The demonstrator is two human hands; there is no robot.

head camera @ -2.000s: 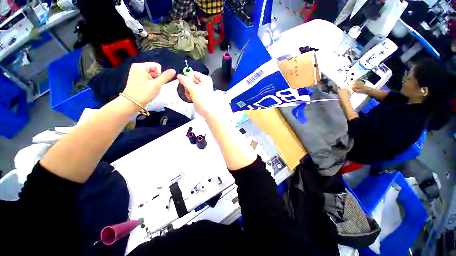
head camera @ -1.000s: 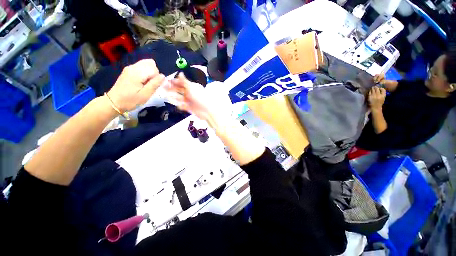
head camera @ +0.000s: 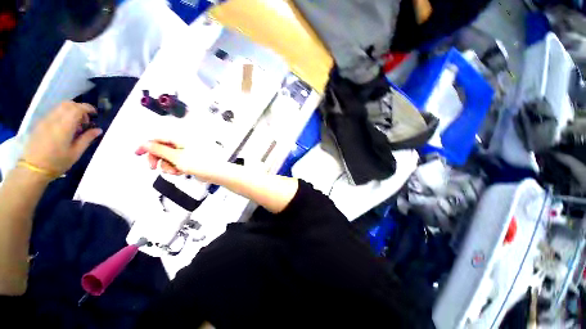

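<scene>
My left hand [head camera: 61,136] is over dark blue cloth at the left edge of the white machine, fingers curled and thumb towards the machine. My right hand [head camera: 166,157] is above the white sewing machine [head camera: 122,154], fingers bent and pointing left. No thread can be made out between the hands, and I cannot tell whether either pinches one. Two small dark purple-red spools [head camera: 168,101] are on the machine top. A magenta cone [head camera: 110,270] lies tilted at the near end, its open base towards the lower left. A dark strip [head camera: 177,193] is on the machine below my right hand.
Navy cloth [head camera: 77,238] hangs at the near left. Tan paper [head camera: 283,35] and a grey garment [head camera: 353,32] lie beyond the machine. A blue crate [head camera: 472,106] and a white trough [head camera: 495,250] are on the right.
The view has swung down and right. My hands have come down from the thread stand and moved apart. The green-topped cone, the printed bag and the other worker's face are out of view.
</scene>
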